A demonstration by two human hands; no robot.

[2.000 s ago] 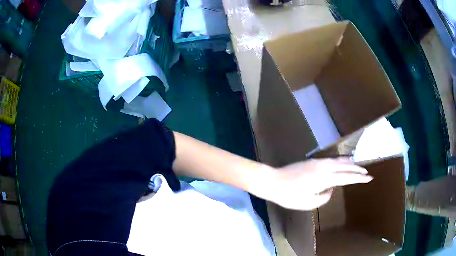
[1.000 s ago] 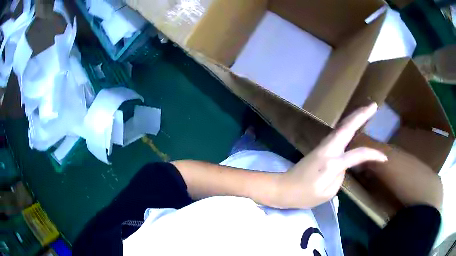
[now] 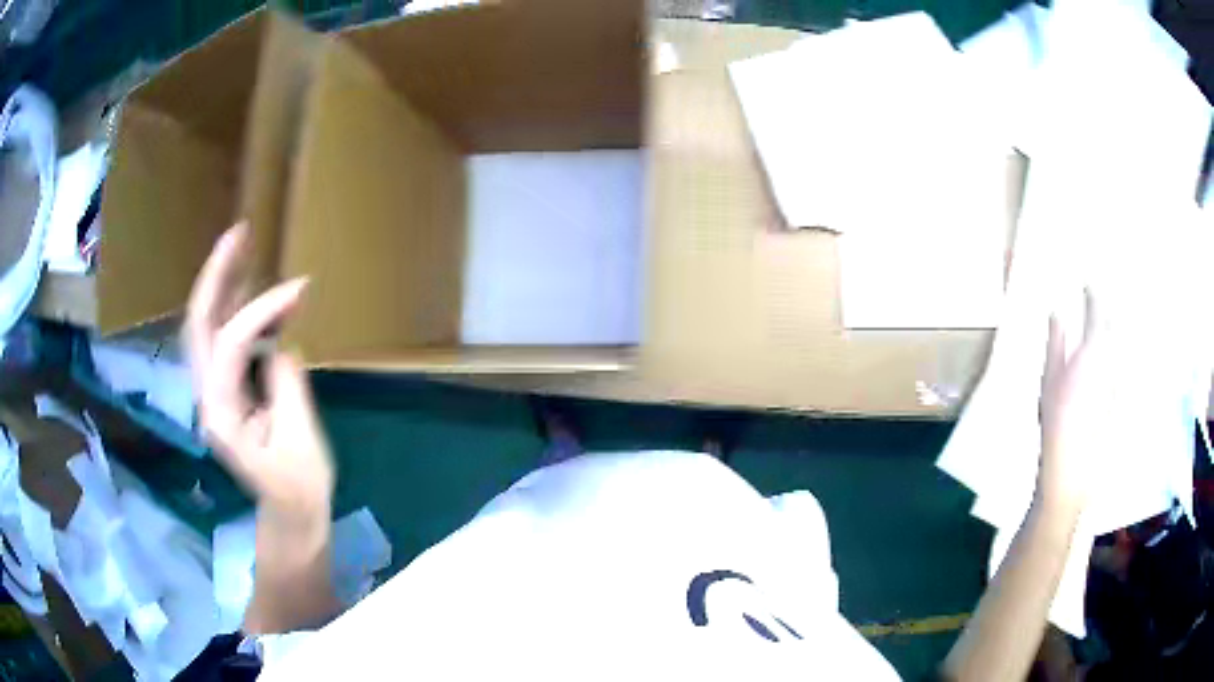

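An open cardboard carton stands on the bench left of centre, with a flat white foam pad on its floor. A second open carton stands against its left side. My left hand is at the near left corner of the cartons, fingers apart, holding nothing. Stacked white foam sheets lie fanned at the bench's right end, some hanging over the near edge. My right hand is over these sheets, blurred and pale against them; whether it grips one is unclear.
Brown cardboard covers the bench. Flat white sheets lie on it, left of the stack. Loose white pieces are heaped low at the left. Dark items show below the sheets at the right. The floor is green.
The view has swung right, so the cartons now show at the left and the foam stack has come into view. My right hand has moved from the cartons to the stack.
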